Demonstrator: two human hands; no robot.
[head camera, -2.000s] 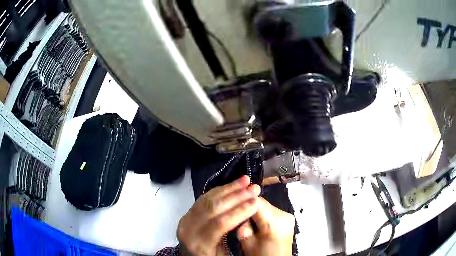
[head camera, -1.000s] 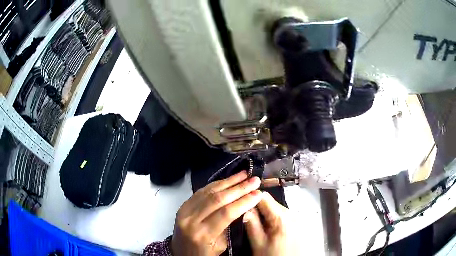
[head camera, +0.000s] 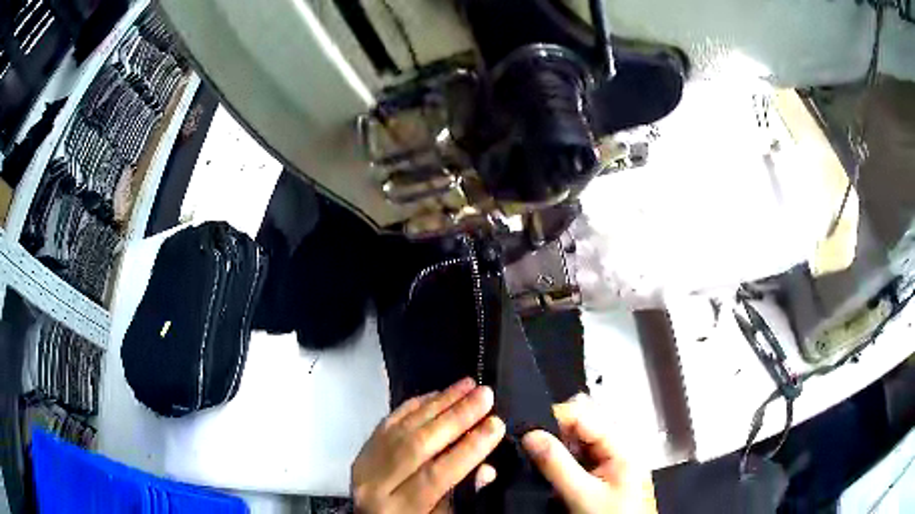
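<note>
A black fabric panel (head camera: 426, 341) lies under the needle area (head camera: 482, 226) of the off-white sewing machine head. A zipper (head camera: 481, 321) with a silvery toothed line runs from the needle area down towards me, and a second silvery line curves off to the left. My left hand (head camera: 426, 452) lies flat on the fabric and zipper, fingers together. My right hand (head camera: 587, 462) pinches the edge of a black strip (head camera: 527, 387) between thumb and fingers. The lower ends of the fabric are partly hidden by my hands.
A rounded black stack of pocket pieces (head camera: 186, 321) sits at the left, with black bag bodies (head camera: 321, 281) beside it. A blue crate (head camera: 110, 482) is lower left. Shelves hold cut pieces (head camera: 100, 171). Dark snips (head camera: 765, 336) and a brown-edged strip (head camera: 662, 371) lie right.
The hands have moved down from the needle area and apart, showing a longer stretch of zipper. The right hand now holds the black strip's edge. The machine head appears higher in view.
</note>
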